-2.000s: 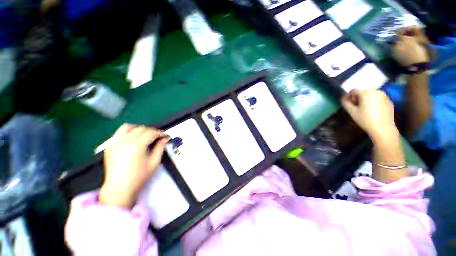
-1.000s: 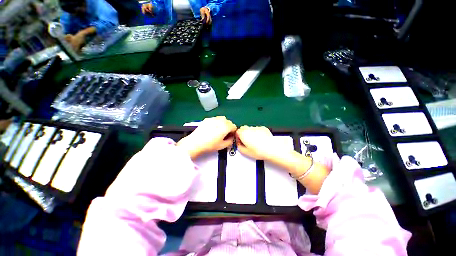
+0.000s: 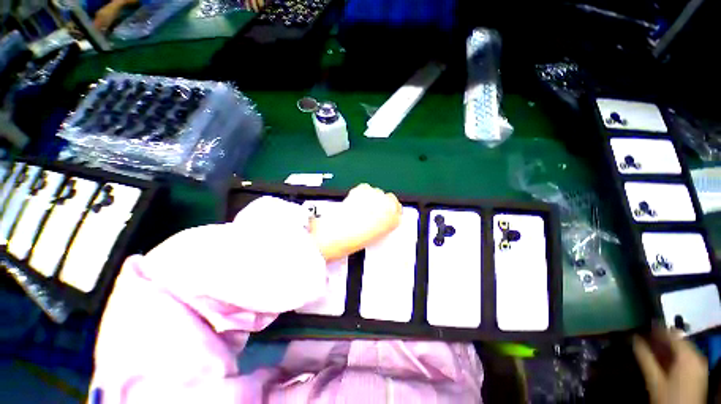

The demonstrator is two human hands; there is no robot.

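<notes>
White phone back covers (image 3: 389, 276) lie upright in a black carrier tray (image 3: 490, 333). The two rightmost have black camera pieces at their top left corners; the far right one also shows yellowish rings. My left hand (image 3: 360, 223) is curled over the top of a middle cover and hides its corner; whether its fingers hold anything is hidden. A blurred hand (image 3: 672, 367), seemingly my right, is cut off by the bottom edge at the lower right, beside another tray's lowest cover. No sleeve shows on it, and its grip is unclear.
Other cover trays stand at left (image 3: 149, 207) and right (image 3: 644, 272). Behind are bagged blister trays (image 3: 162, 126), a lidded white bottle (image 3: 331, 134), a white strip (image 3: 403, 101) and a bagged strip (image 3: 482, 95). A green handle (image 3: 514, 349) lies by the front edge.
My hands were together over a middle cover. My right hand has left it, seemingly to the lower right; my left hand stays at the tray's top. The view has shifted slightly.
</notes>
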